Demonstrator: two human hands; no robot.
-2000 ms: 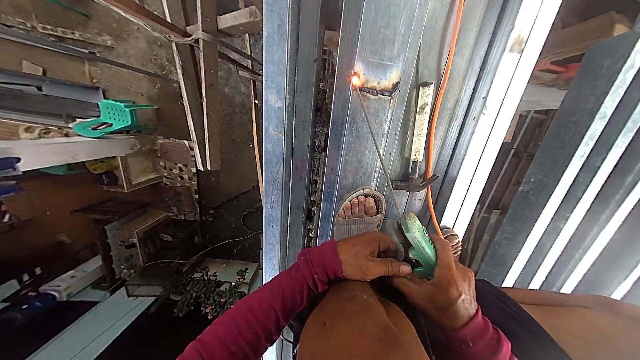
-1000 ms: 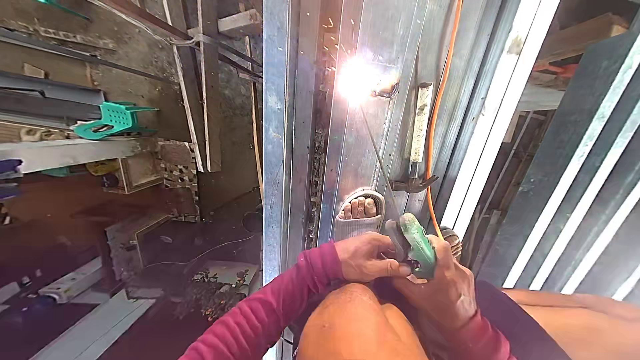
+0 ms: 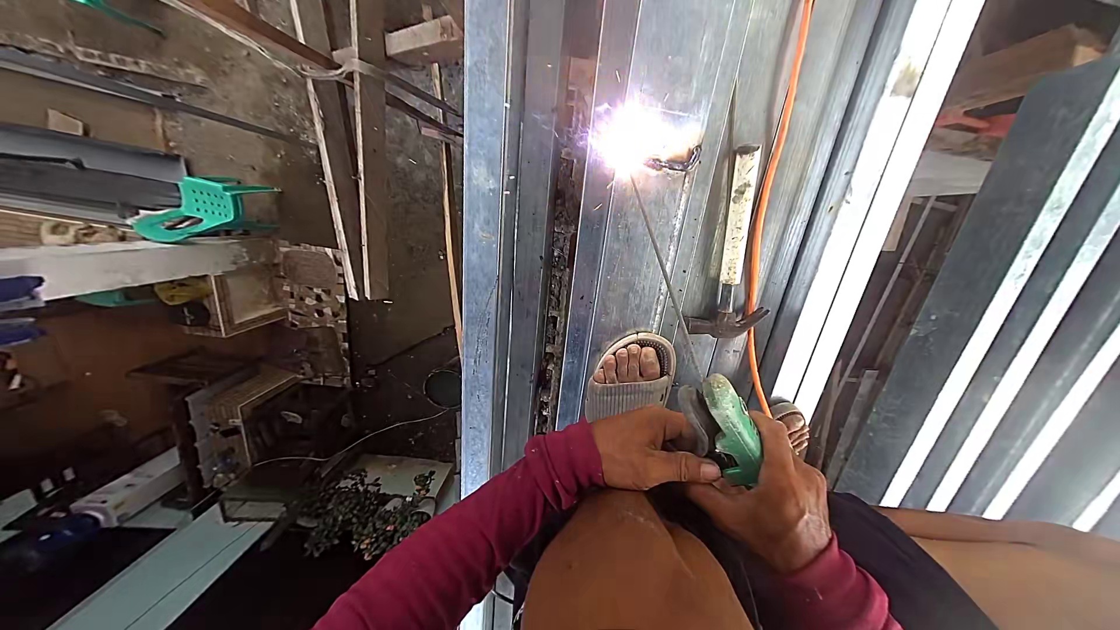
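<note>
My right hand [image 3: 770, 503] is closed around a green welding electrode holder [image 3: 735, 433]. A thin welding electrode [image 3: 658, 254] runs from the holder up to a bright arc on a galvanized metal channel [image 3: 639, 289]. My left hand [image 3: 652, 448] rests against the holder's near side, its thumb and fingers touching it; whether it grips the holder is partly hidden. Beside the arc is a dark, burnt seam [image 3: 678, 162]. A claw hammer [image 3: 739, 219] with a worn, pale handle lies on the metal to the right of the electrode, its head toward me.
An orange cable [image 3: 770, 184] runs along the metal past the hammer. My sandalled foot [image 3: 628, 372] stands on the channel. Corrugated metal sheeting [image 3: 1006, 306] lies at right. Far below at left are a green plastic chair [image 3: 210, 208], wooden posts [image 3: 372, 157] and a leafy plant [image 3: 372, 516].
The small orange glow at the electrode's tip two seconds ago has become a bright white arc with sparks. Both hands stay at the holder, nearly still.
</note>
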